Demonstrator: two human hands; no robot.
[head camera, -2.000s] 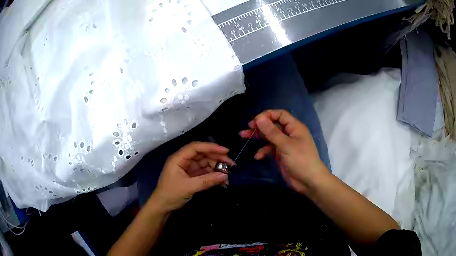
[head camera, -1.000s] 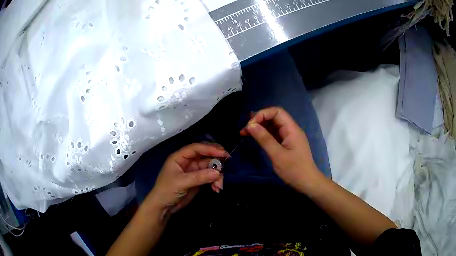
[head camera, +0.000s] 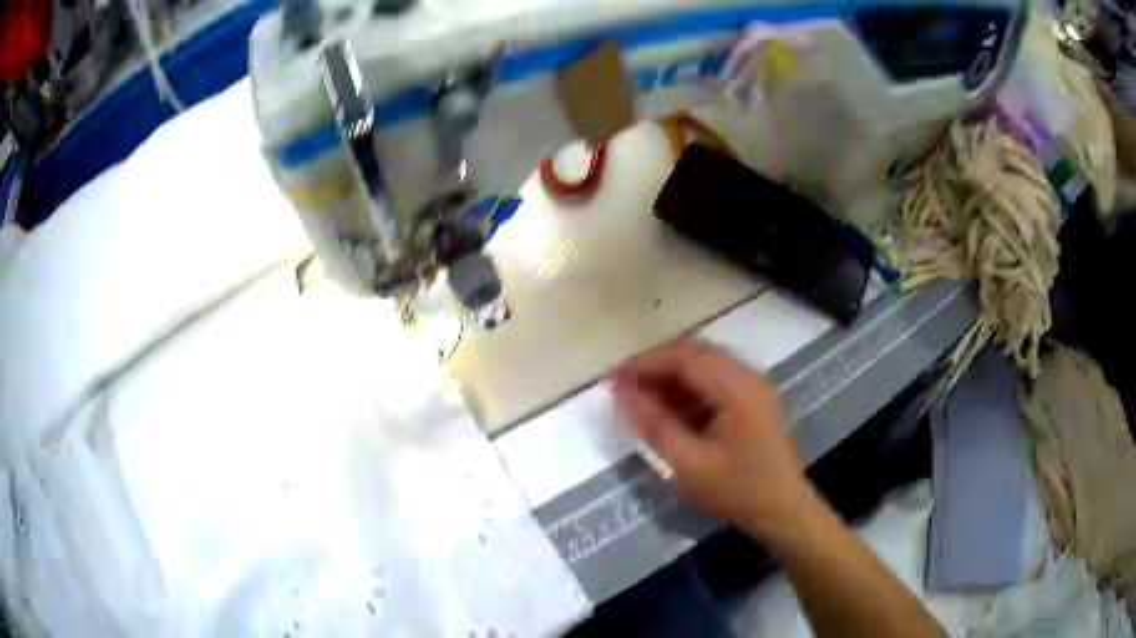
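Observation:
My right hand (head camera: 716, 436) is blurred, above the front of the table, right of the white eyelet fabric (head camera: 361, 523). Its fingers are curled, and whether they hold a thread or anything small cannot be told. My left hand is not in view. The fabric spreads over the left of the table, with its right edge near the presser foot area (head camera: 417, 280) of the sewing machine (head camera: 523, 94). That area is brightly lit, and whether the foot is up or down cannot be told. The small metal piece seen earlier does not show.
Red-orange scissor loops (head camera: 573, 175) lie on the beige machine bed (head camera: 586, 299), beside a black oblong (head camera: 762, 231). A ruler strip (head camera: 598, 523) runs along the front edge. Cream strips (head camera: 990, 224) hang at the right end, above a grey-lilac cloth piece (head camera: 982, 480).
The view has swung up from the lap to the machine. My right hand has moved from over the lap to above the table. My left hand, with the small round metal piece, has left the view.

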